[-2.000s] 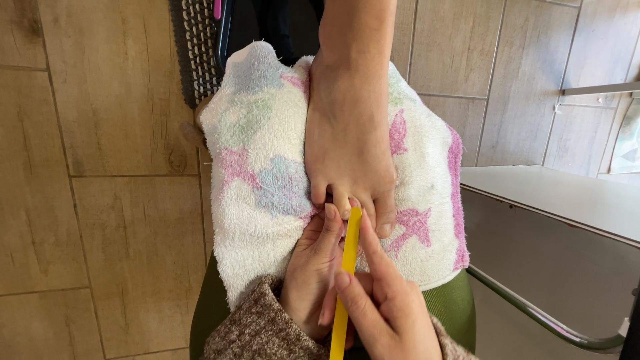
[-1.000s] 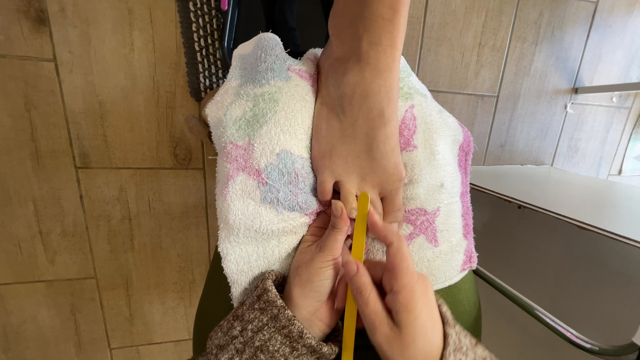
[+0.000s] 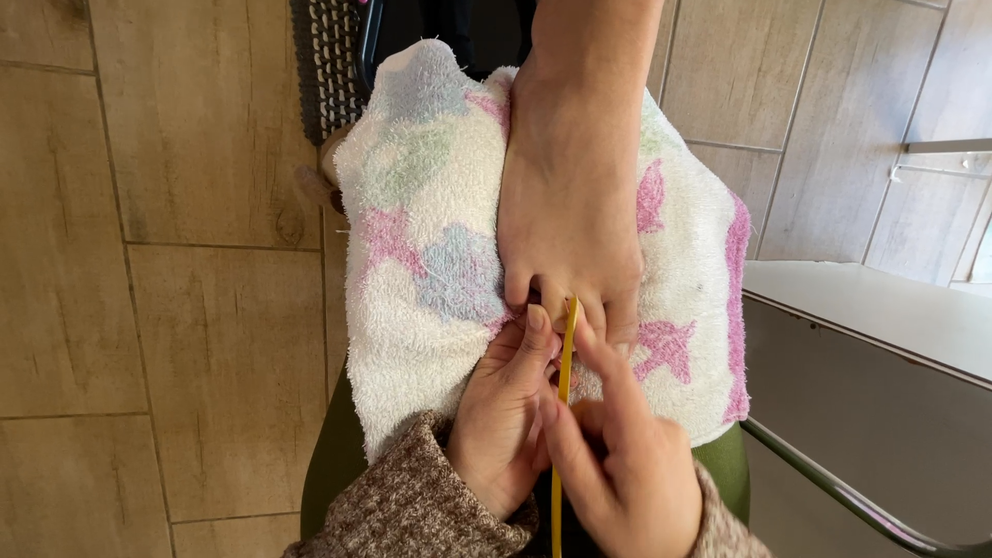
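Note:
Another person's bare foot (image 3: 572,186) rests, toes toward me, on a white terry towel (image 3: 418,341) with pink, blue and green shapes, spread over my lap. My left hand (image 3: 504,411) grips one of the smaller toes, its thumb at the toe's tip. A thin yellow nail file (image 3: 564,372) is held by my right hand (image 3: 628,457), index finger along it and thumb beside it. The file's upper end lies against the toes, beside the one in my left hand. The undersides of the toes and some of my fingers are hidden.
At right stands a white shelf or cabinet (image 3: 883,302), with a curved metal tube (image 3: 868,508) below it. A woven dark and light item (image 3: 329,70) and a dark tray-like edge (image 3: 370,46) are beyond the towel. Wood-look tiles (image 3: 225,372) cover the floor.
The yellow file has turned from its flat face toward a narrow edge and stands more upright in view. My left hand stays at the toes.

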